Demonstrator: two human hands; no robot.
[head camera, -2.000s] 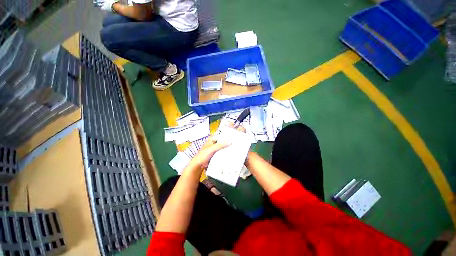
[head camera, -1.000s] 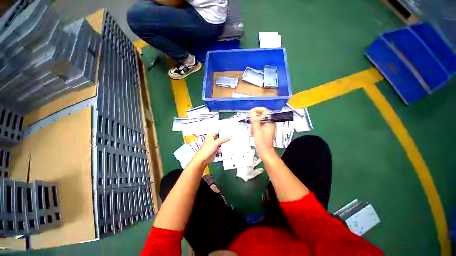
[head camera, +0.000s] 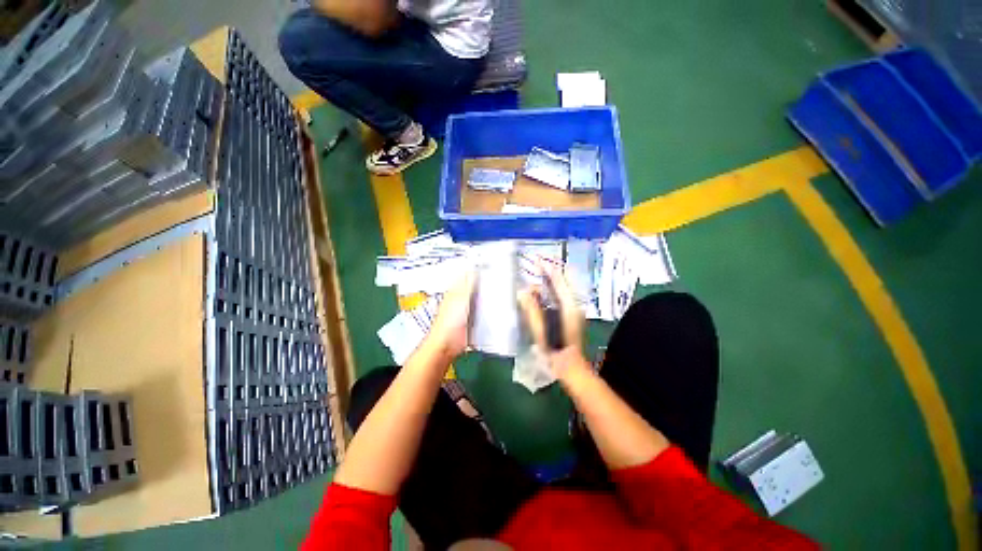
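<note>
My left hand (head camera: 458, 314) holds a silver-white metal bracket (head camera: 495, 301) by its left side, above the floor between my knees. My right hand (head camera: 555, 318) is at the bracket's right, blurred, with a dark marker-like tool (head camera: 552, 326) in it. Loose brackets (head camera: 635, 258) lie in an overlapping pile around and under my hands. The blue crate (head camera: 533, 225) stands just beyond the pile and holds several brackets (head camera: 547, 168) on a brown liner. A crumpled whitish glove (head camera: 532, 372) lies below my right hand.
Stacked metal rows (head camera: 269, 280) and a tan board (head camera: 140, 377) are at the left. A person (head camera: 388, 65) crouches beyond the crate. Blue crates (head camera: 894, 129) lie at the upper right. A small bracket stack (head camera: 777, 474) sits on the floor beside my right knee.
The bracket now stands more upright in my left hand. My right hand has lowered, and the dark tool has turned from lying level across the hand. The other person's arm has moved into view.
</note>
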